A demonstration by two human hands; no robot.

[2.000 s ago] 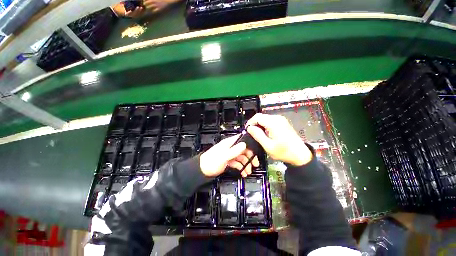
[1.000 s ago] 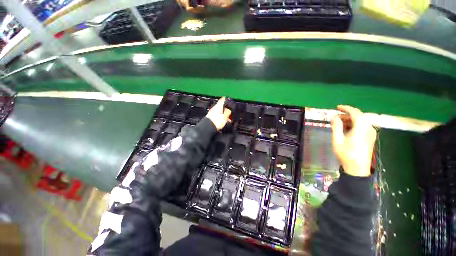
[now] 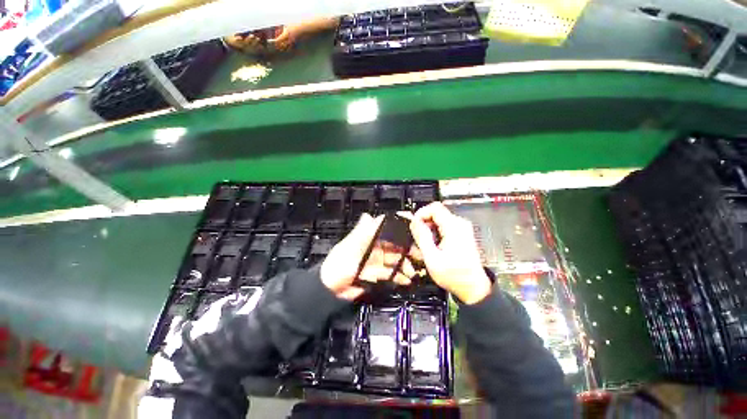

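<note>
A small black part [image 3: 394, 232] is held over the right side of a black blister tray [image 3: 278, 244]. My left hand [image 3: 354, 260] holds it from the left, with fingers under it. My right hand [image 3: 449, 252] is at its upper right corner, fingertips pinched at the edge; a tiny pale bit shows there. The tray has rows of rectangular pockets, several with dark parts; front pockets near its right end show pale glare. My left forearm hides part of the tray's front.
A taped mat [image 3: 512, 237] with red letters lies right of the tray, with pale scraps beside it. A tall stack of black trays [image 3: 676, 270] stands at the right. Beyond the green belt [image 3: 491, 131] are another person's hands [image 3: 274, 38], more trays [image 3: 409, 53] and a yellow sheet [image 3: 536, 18].
My left hand has come back from the tray's upper pockets and now holds a black part. My right hand has moved left from the mat to meet it. The view has shifted.
</note>
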